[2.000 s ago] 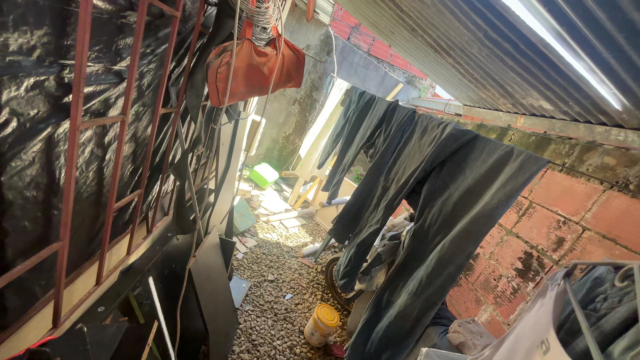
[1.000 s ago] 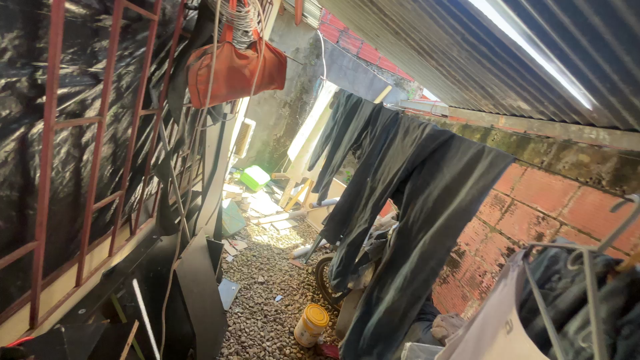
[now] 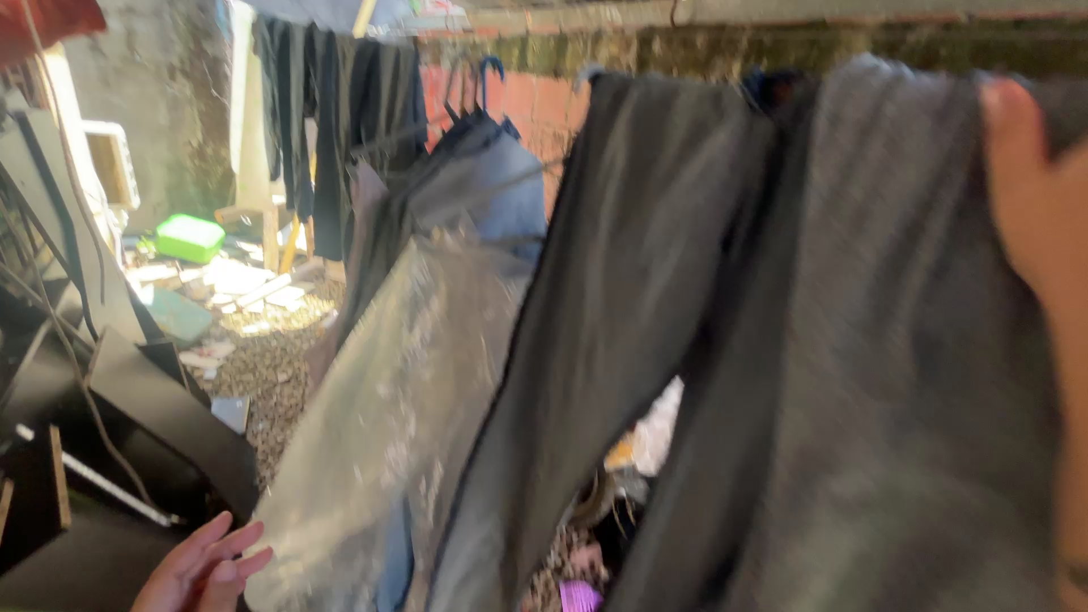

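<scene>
At the right edge, my right hand [image 3: 1033,183] is raised against the top of dark grey hanging trousers [image 3: 901,340]; whether its fingers grip the cloth is unclear. My left hand [image 3: 204,565] is low at the left with its fingers spread, beside a clear plastic garment cover [image 3: 382,391] and holding nothing visible. Another pair of dark trousers [image 3: 629,238] hangs between the cover and the grey pair. Behind the cover are clothes on hangers, one with a blue hook [image 3: 490,76]. The picture is blurred.
Farther back, more dark trousers [image 3: 340,119] hang over gravel [image 3: 280,374]. A bright green plastic container [image 3: 189,238] lies near scattered light-coloured scraps. Dark panels [image 3: 161,408] lean at the left. A red block wall [image 3: 544,115] runs behind the clothes.
Both hands have come into view. The view has swung to the right and down, and hanging clothes now fill much of it up close.
</scene>
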